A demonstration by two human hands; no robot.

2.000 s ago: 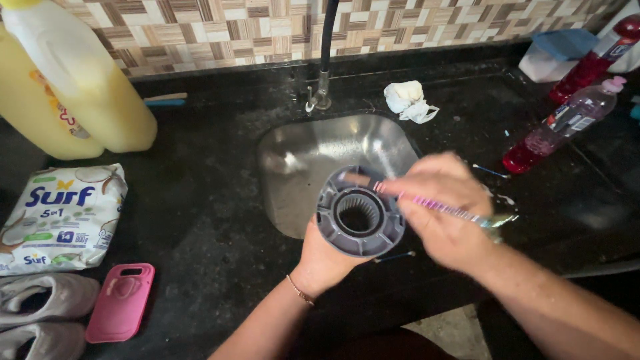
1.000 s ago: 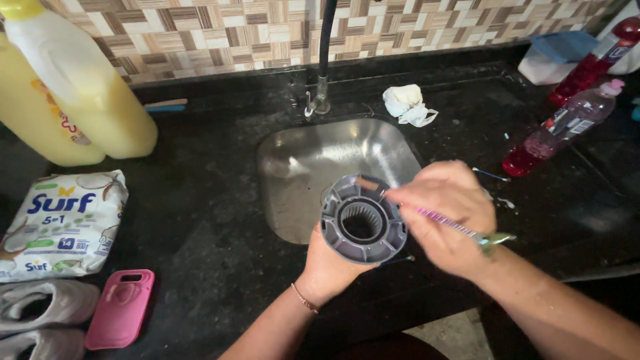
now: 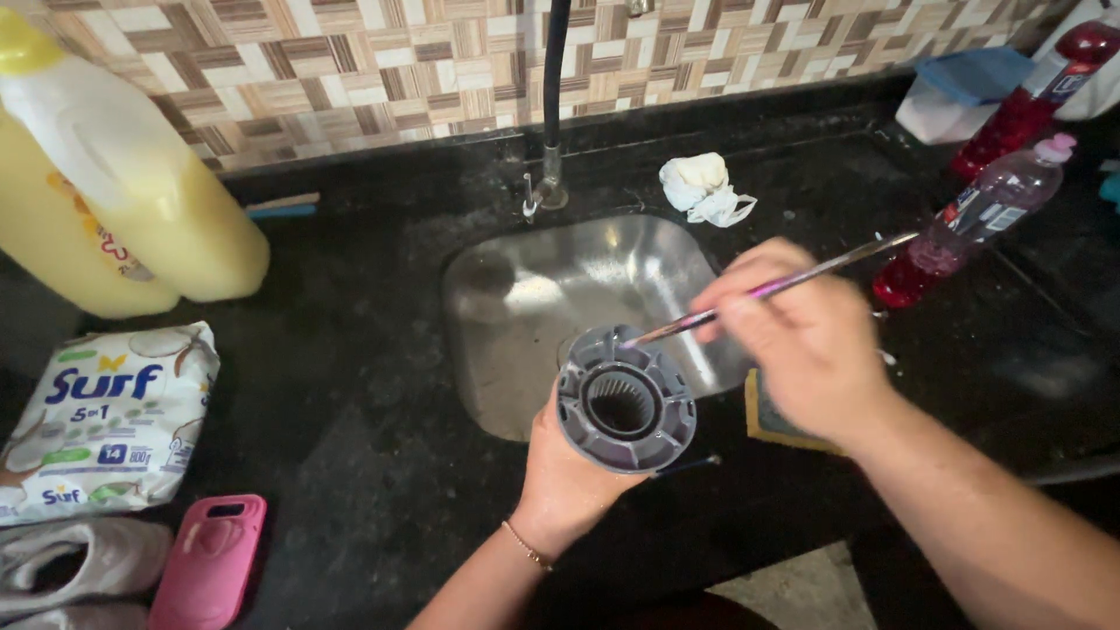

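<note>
My left hand (image 3: pixel 569 481) holds a round grey plastic part (image 3: pixel 669 411) over the near edge of the stainless steel sink (image 3: pixel 507 385). The part has a ribbed ring at its centre and radial compartments around it. In my right hand (image 3: pixel 796 341) is a thin paintbrush (image 3: pixel 779 284) with a shiny pink-purple handle. Its tip is at the far rim of the grey part, in or over one of the outer compartments. A yellow and dark sponge (image 3: pixel 757 420) lies beside the sink, partly hidden behind my right hand.
Left on the black counter are jugs of yellow liquid (image 3: pixel 201 227), a Surf detergent bag (image 3: pixel 114 420), a pink plastic dish (image 3: pixel 210 560) and grey shoes (image 3: pixel 96 556). A black hose (image 3: pixel 556 79), crumpled white plastic (image 3: pixel 704 188), red-liquid bottles (image 3: pixel 971 210) and a blue-lidded container (image 3: pixel 945 105) stand beyond.
The brush has swung from pointing down to the right to pointing up to the right, its tip still at the part's far side. The sponge shows beside my right hand now.
</note>
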